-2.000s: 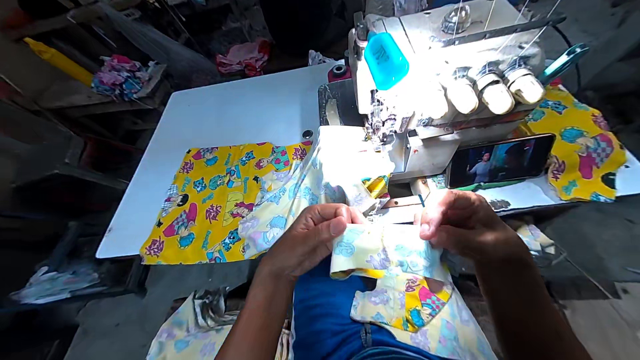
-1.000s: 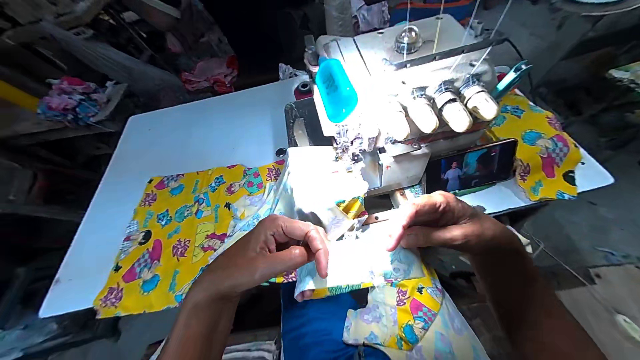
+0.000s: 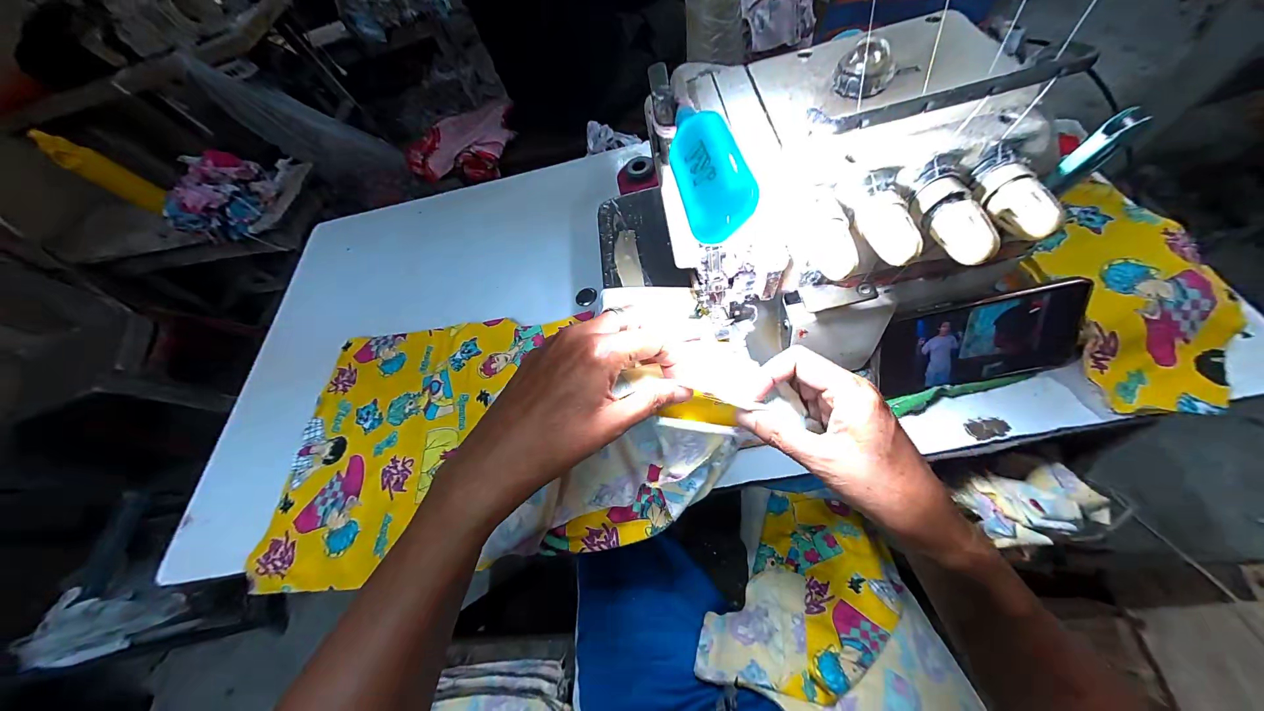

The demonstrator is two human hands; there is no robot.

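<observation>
My left hand [image 3: 602, 385] pinches the edge of a yellow printed fabric piece [image 3: 703, 407] between thumb and fingers, just in front of the needle area of an overlock sewing machine [image 3: 731, 281]. On the right, my right hand [image 3: 825, 410] grips the same edge. Glare washes out the cloth between the hands and the presser foot. The fabric's pale reverse side [image 3: 632, 474] hangs over the table's front edge. More yellow printed cloth [image 3: 395, 434] lies flat to the left. Another printed piece [image 3: 825, 592] rests on my lap.
A phone [image 3: 987, 331] with a lit screen leans by the machine's base. Yellow fabric [image 3: 1165, 306] drapes over the right end of the white table [image 3: 444, 237]. A blue plastic piece [image 3: 713, 178] is on the machine's front. Folded cloth [image 3: 504, 681] lies below, and scraps [image 3: 227, 193] sit at left.
Both hands have moved forward with the fabric edge, from above my lap to close by the presser foot. More of the printed piece on my lap now shows.
</observation>
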